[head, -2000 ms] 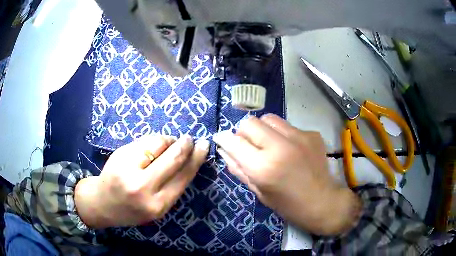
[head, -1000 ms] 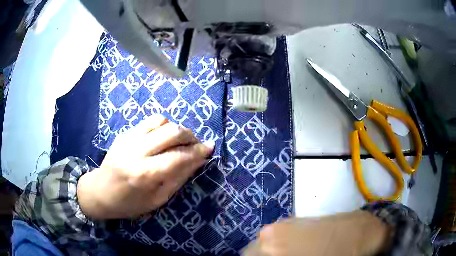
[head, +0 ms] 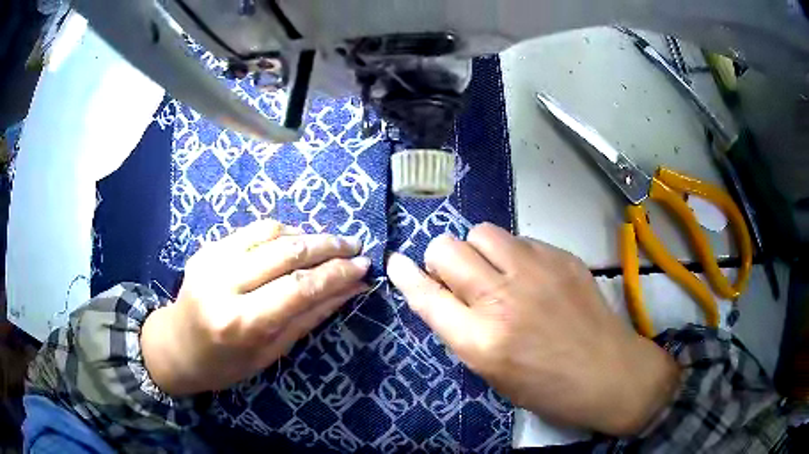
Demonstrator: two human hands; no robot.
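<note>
A dark blue denim panel [head: 310,412] with a pale interlocking-letter diamond print lies under the sewing machine head. A dark, narrow seam line [head: 388,191] runs down it. My left hand [head: 266,297] rests on the cloth left of the seam, fingertips pinching its edge near the lower end. My right hand [head: 532,324] is just right of the seam, its index fingertip touching the cloth there and the other fingers curled; I cannot tell if it grips the cloth. Thin pale thread ends [head: 404,335] lie on the print below the fingertips.
The grey machine head [head: 532,22] spans the top, with a white ribbed knob [head: 423,173] above the cloth. Orange-handled scissors [head: 679,239] lie on the table to the right. Beyond them is a thin tool with a dark green handle [head: 754,177].
My right hand left the seam, moved to the lower edge, and is now back beside the seam. My left hand stays at the seam, its fingers now flatter. The scissors have shifted and turned slightly.
</note>
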